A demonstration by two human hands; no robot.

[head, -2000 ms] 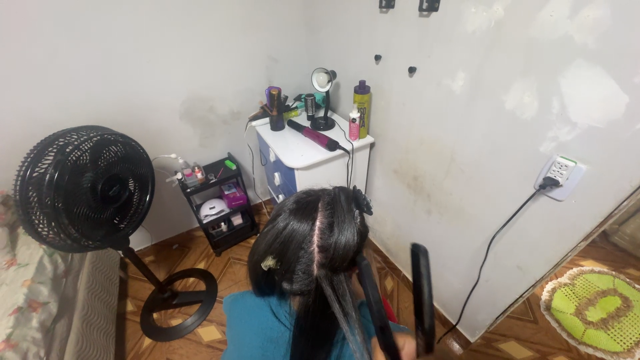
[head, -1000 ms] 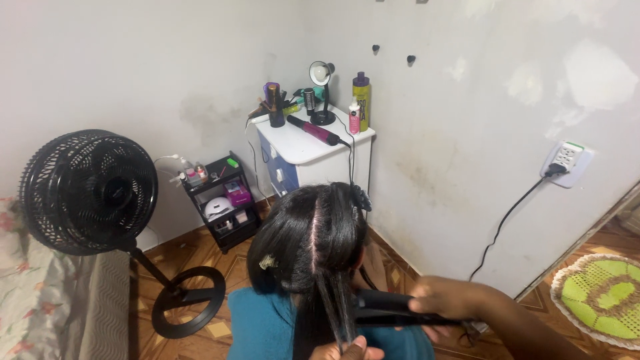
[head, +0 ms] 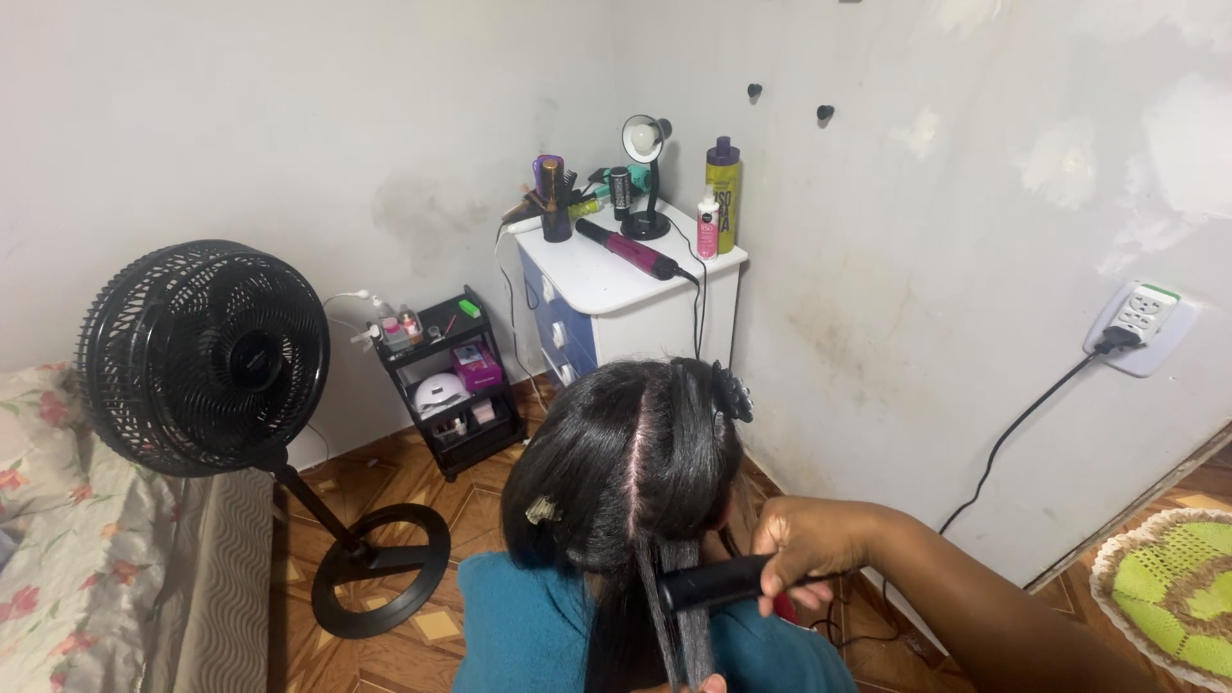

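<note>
A person with long dark hair (head: 597,462) sits below me with their back to me, a blue cloth over the shoulders. The hair is parted down the middle; a black claw clip (head: 731,393) holds it at the right and a light clip (head: 543,510) sits at the left. My right hand (head: 804,549) grips a black hair straightener (head: 717,582), its plates across a thin strand (head: 688,635) behind the head. At the bottom edge my left hand (head: 710,684) shows only fingertips, which hold the lower part of that strand.
Ahead, a white dresser (head: 616,279) carries a hot-air brush (head: 628,250), a lamp (head: 643,144) and bottles (head: 722,183). At left are a black fan (head: 207,356), a small cart (head: 452,385) and a bed (head: 87,539). A black cord (head: 1001,438) runs from the wall outlet (head: 1143,310).
The straightener, upright and apart from the strand two seconds ago, now lies across it. Since one second ago, it and my right hand have moved slightly down the strand. My left hand is lower.
</note>
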